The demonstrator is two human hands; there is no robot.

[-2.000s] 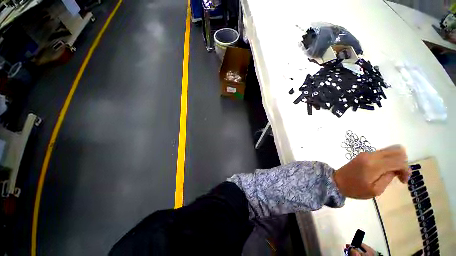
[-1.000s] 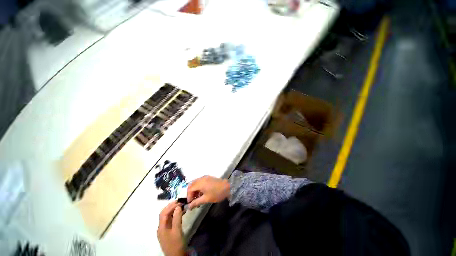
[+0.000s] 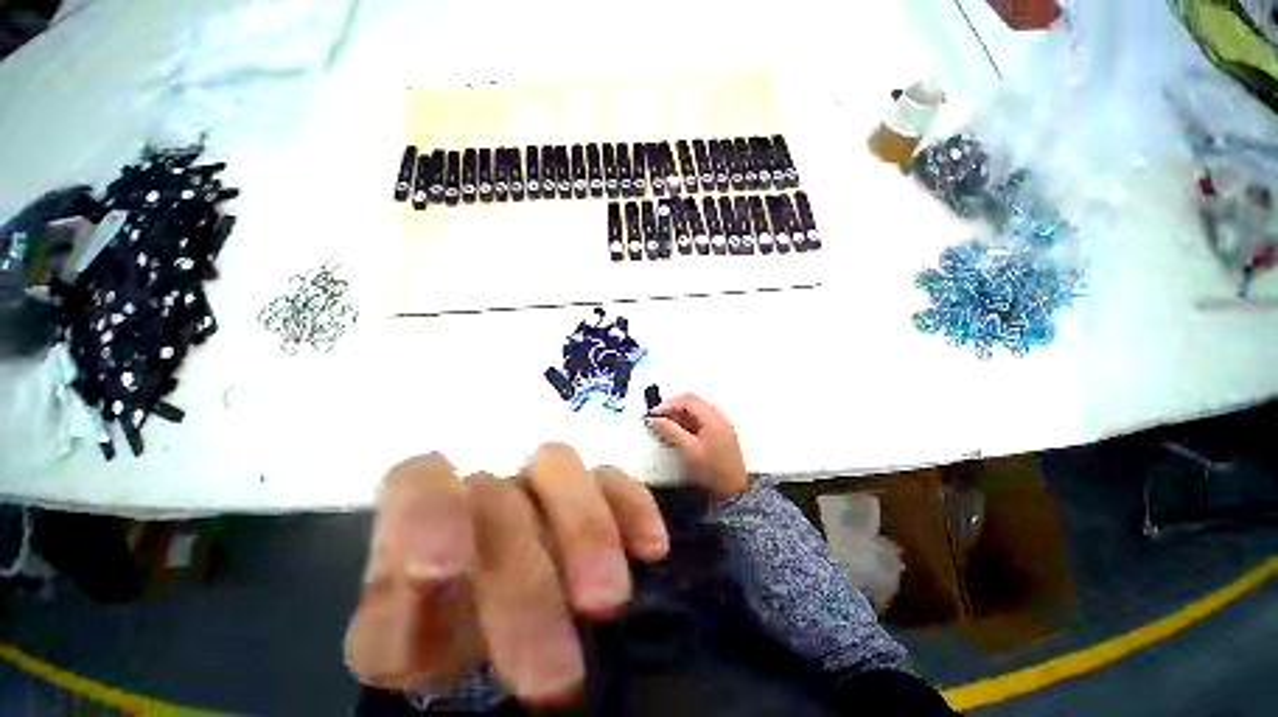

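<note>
My right hand (image 3: 705, 446), in a grey patterned sleeve, pinches a small black strap tab (image 3: 653, 398) at the table's front edge. My left hand (image 3: 498, 567) is large and blurred close to the camera, fingers curled, beside a dark blurred shape; whether it holds anything is unclear. A small cluster of black tabs with shiny hardware (image 3: 600, 362) lies left of my right hand. Behind it, black strap tabs (image 3: 589, 171) lie side by side in two rows on the plywood board (image 3: 491, 259); the front row is shorter.
A heap of black tabs (image 3: 154, 280) lies at left, beside thin metal rings (image 3: 310, 308). Blue-silver metal clips (image 3: 992, 294) are piled at right, near darker hardware (image 3: 956, 168), a brown-amber jar or roll (image 3: 897, 129) and clear plastic (image 3: 1121, 84). Open cartons (image 3: 1009, 553) stand below the table.
The view has swung to face the table squarely. My hands were together on a small black piece; now they are apart, the left raised close to the camera.
</note>
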